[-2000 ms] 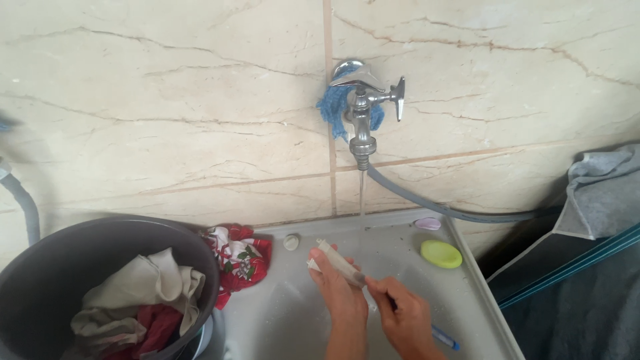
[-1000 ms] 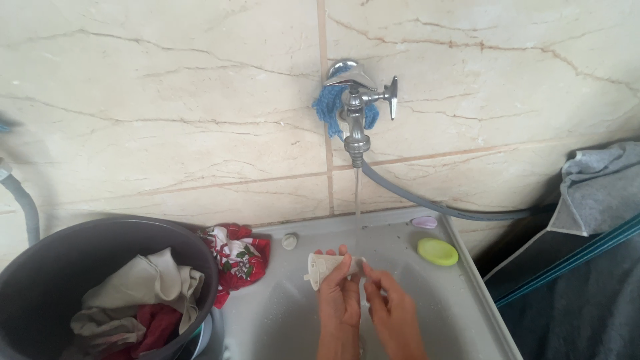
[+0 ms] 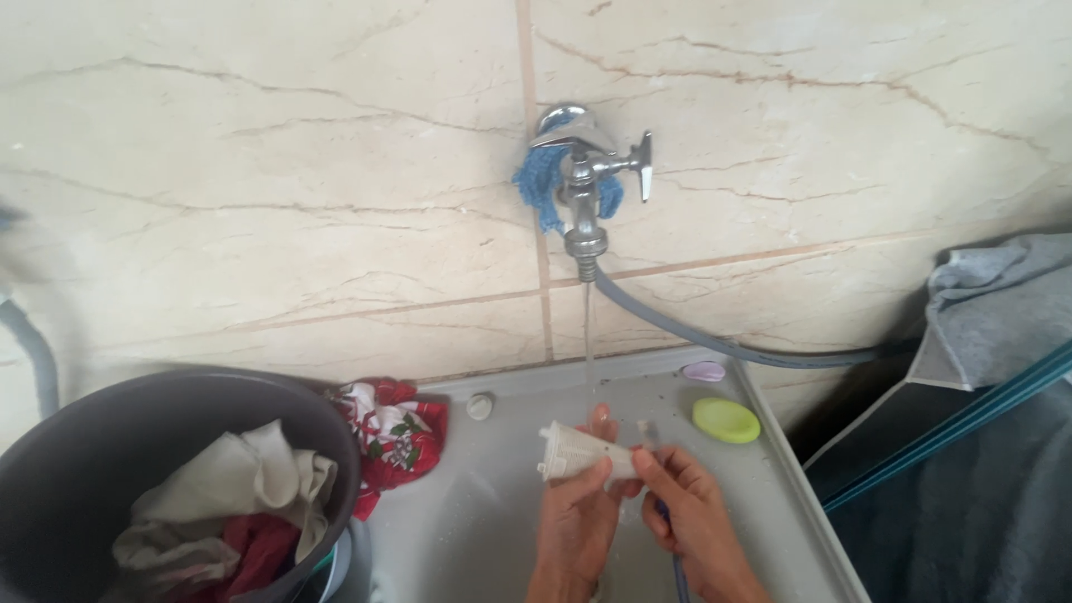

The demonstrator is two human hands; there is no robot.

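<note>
My left hand holds a white cone-shaped plastic filter, its wide end pointing left, over the grey sink basin. My right hand has its thumb and forefinger at the filter's narrow end. A thin brush with a blue handle is also held in the right hand, bristles up, partly hidden by the fingers. Just behind the hands, a thin stream of water falls from the chrome tap on the wall.
A dark bucket with clothes stands at the left, beside a red patterned cloth. A white cap, green soap and a lilac soap piece lie at the basin's back. A grey hose runs right toward grey fabric.
The filter was held tilted near the brush two seconds ago; it now lies sideways in my left hand with its wide end left. My right hand has come to its narrow end.
</note>
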